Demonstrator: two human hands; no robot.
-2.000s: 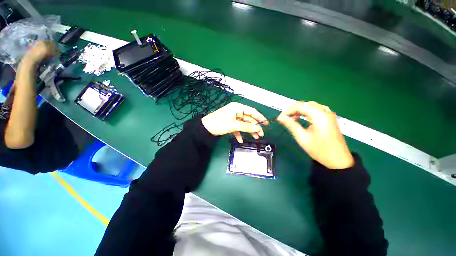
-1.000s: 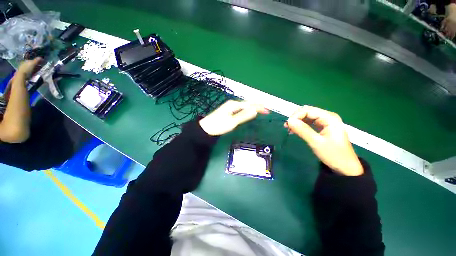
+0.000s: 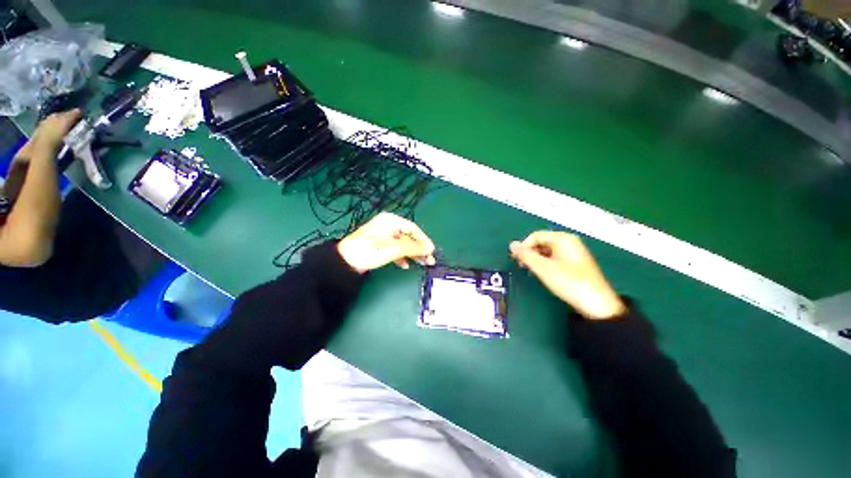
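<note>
A device housing [image 3: 464, 303] lies flat on the green bench in front of me, open side up, its silver-white panel showing in a black frame. My left hand [image 3: 387, 245] is at its upper left corner, thumb and finger pinched on what looks like a thin black cable [image 3: 442, 255], faint against the bench. My right hand [image 3: 566, 273] is above and right of the housing, fingertips pinched together and not touching it. Whether a strand is between the right fingertips is too small to tell.
A tangled heap of black cables [image 3: 369, 177] lies beyond my left hand, beside leaning stacked housings [image 3: 266, 121]. Further left are more housings [image 3: 173, 185], small white parts [image 3: 174, 105], a grey hand tool [image 3: 90, 154], a clear plastic bag [image 3: 47, 70] and a neighbour's arm [image 3: 35, 201].
My left hand has moved left and down to the housing's corner. My right hand has come down and slightly left. The housing has barely moved.
</note>
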